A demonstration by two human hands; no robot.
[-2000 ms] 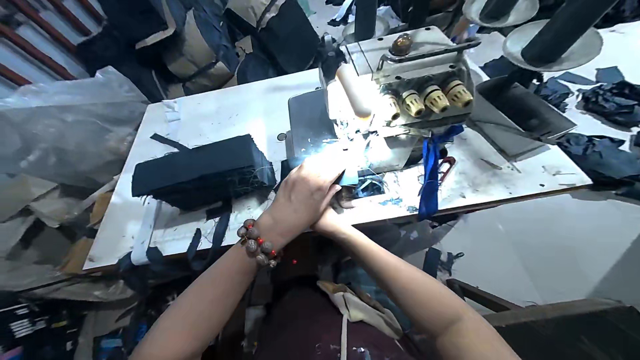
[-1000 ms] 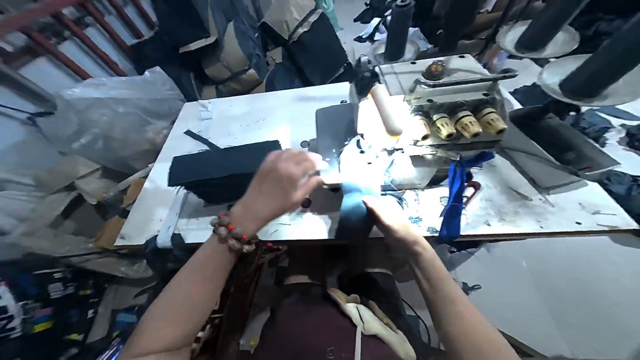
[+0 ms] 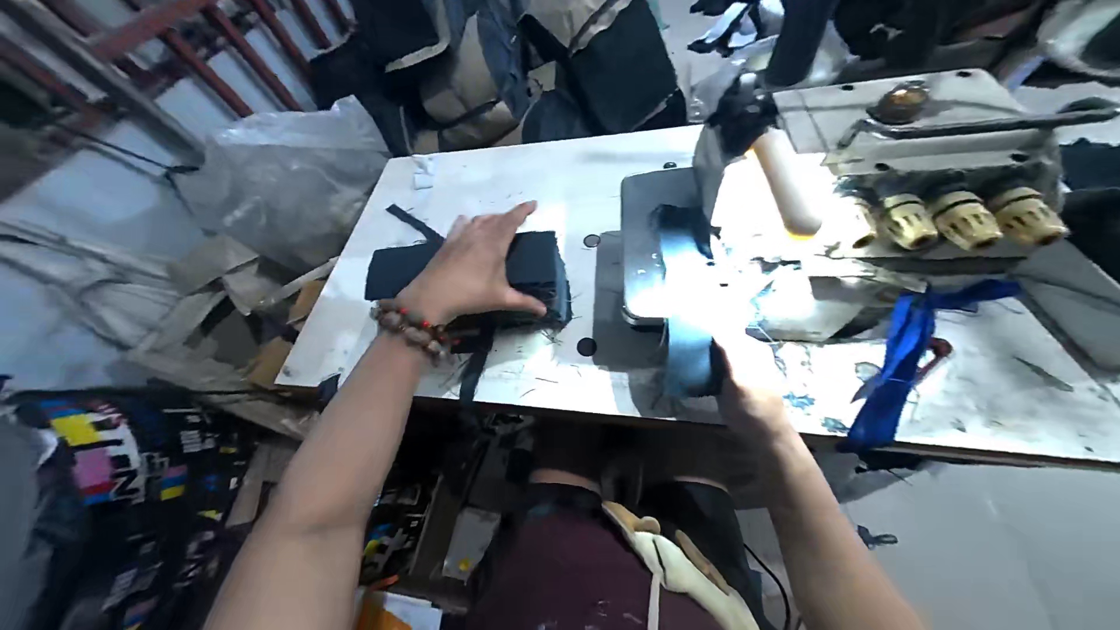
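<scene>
My left hand [image 3: 477, 267], with a beaded bracelet at its wrist, rests on a stack of dark fabric pieces [image 3: 534, 267], thumb and fingers spread across it. My right hand [image 3: 748, 376] holds the near end of a dark fabric strip [image 3: 691, 359] at the front of an overlock sewing machine [image 3: 822, 289]. The strip runs over the machine's metal plate [image 3: 643, 245], beside the needle area, where glare hides detail. Blue ribbon [image 3: 897, 367] hangs at the machine's front right, by a small red-handled tool [image 3: 936, 353].
The white table [image 3: 516, 385] has thread scraps along its front edge. A clear plastic bag [image 3: 289, 175] stands to the left. Dark fabric bundles [image 3: 612, 79] lie behind the table. Yellow tension knobs [image 3: 962, 219] line the machine, and a metal tray [image 3: 1076, 297] is at the right.
My left hand has moved left from the machine onto the fabric stack. Both hands were together by the needle area at first. My right hand remains at the strip near the machine.
</scene>
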